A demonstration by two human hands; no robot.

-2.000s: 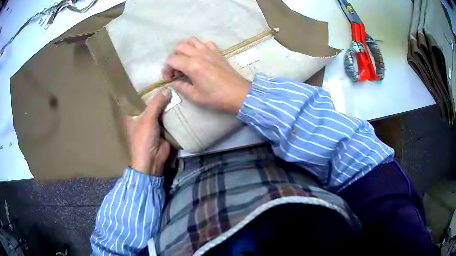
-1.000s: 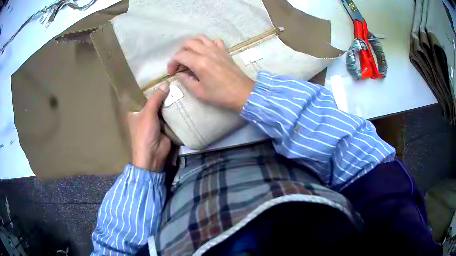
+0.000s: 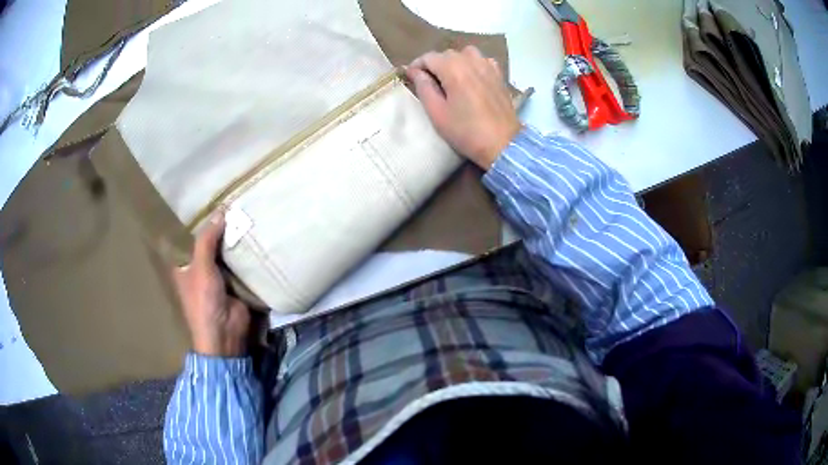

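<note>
A garment panel [image 3: 263,82] lies pale wrong side up on the white table, with brown cloth along its sides. A raised tan yoke seam [image 3: 304,145] runs across it at a slant. A small white patch [image 3: 238,225] sits below the seam's left end, with stitched lines running down from it. My left hand [image 3: 211,295] holds the panel's left edge, thumb on top at the seam's left end; its other fingers are partly hidden under the cloth. My right hand [image 3: 468,102] grips the seam's right end, with its fingertips curled on it.
Shears with red, cloth-wrapped handles [image 3: 595,89] lie at the upper right. A folded stack of brown panels [image 3: 740,77] lies at the table's right corner. Another brown panel [image 3: 86,272] lies under the left side. Loose threads [image 3: 86,77] lie at the upper left.
My right hand has moved along the seam from near its left end to its right end. The whole scene has shifted left, and the cloth now lies more smoothly along the seam.
</note>
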